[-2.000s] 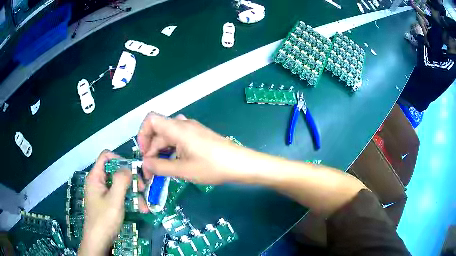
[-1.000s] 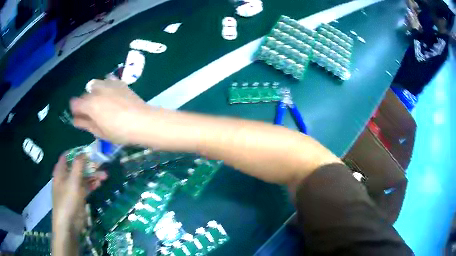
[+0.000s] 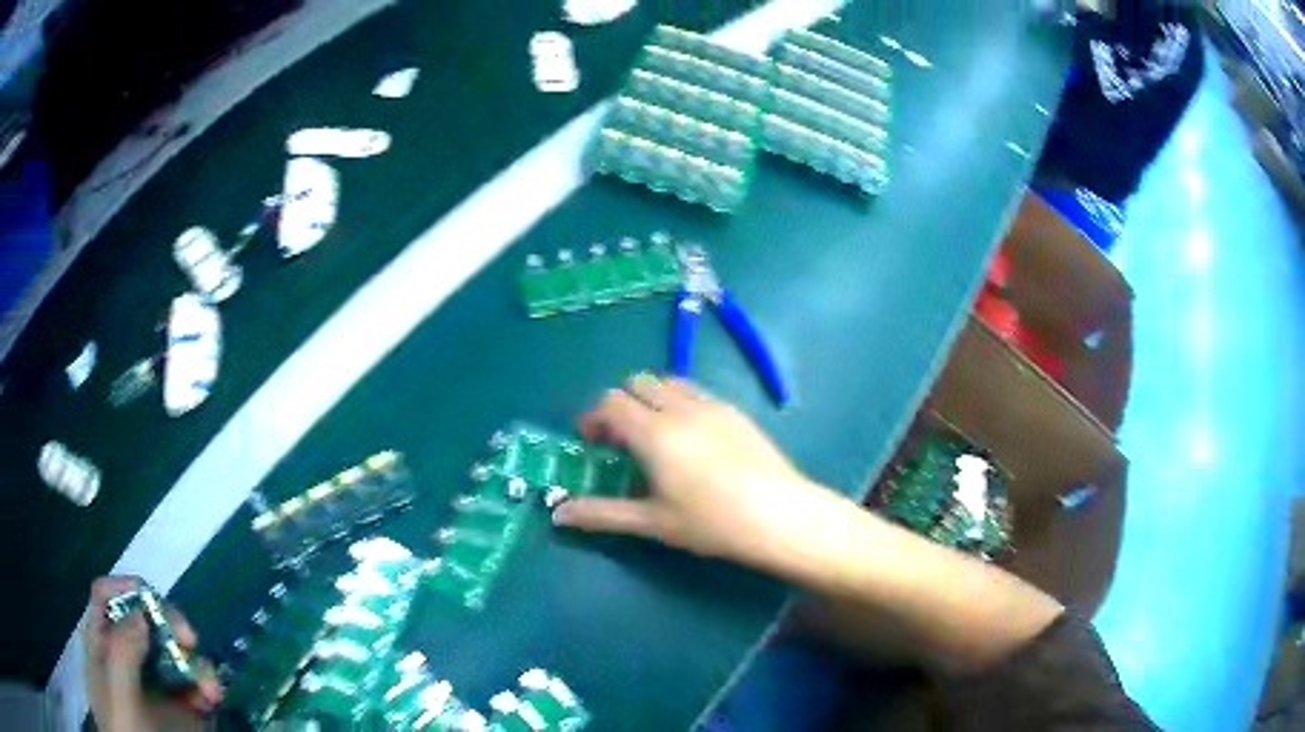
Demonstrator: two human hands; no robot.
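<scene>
My right hand (image 3: 680,465) has thumb and fingers on opposite edges of a green PCB strip (image 3: 573,465), low over the bench; another PCB strip (image 3: 480,536) lies beside it. My left hand (image 3: 129,658), cut by the lower left edge, holds a narrow PCB strip (image 3: 169,646) with a pale edge. A white housing with blue marks (image 3: 193,353) lies on the belt, next to a small board. Blue side cutters (image 3: 733,329) lie open beside a single PCB strip (image 3: 601,278). More strips (image 3: 336,503) are piled near my left hand.
Two PCB panels (image 3: 684,117) lie at the back by the pale rail (image 3: 472,215). More white housings (image 3: 308,205) and slim white plates (image 3: 554,62) are on the belt. Cartons (image 3: 1059,493) with red packing and boards stand right of the bench. A person's dark clothing (image 3: 1123,100) shows top right.
The housing my hands worked on now lies on the belt. My right hand has moved from over the belt to the strips at the bench middle. My left hand sits lower left as the view shifted.
</scene>
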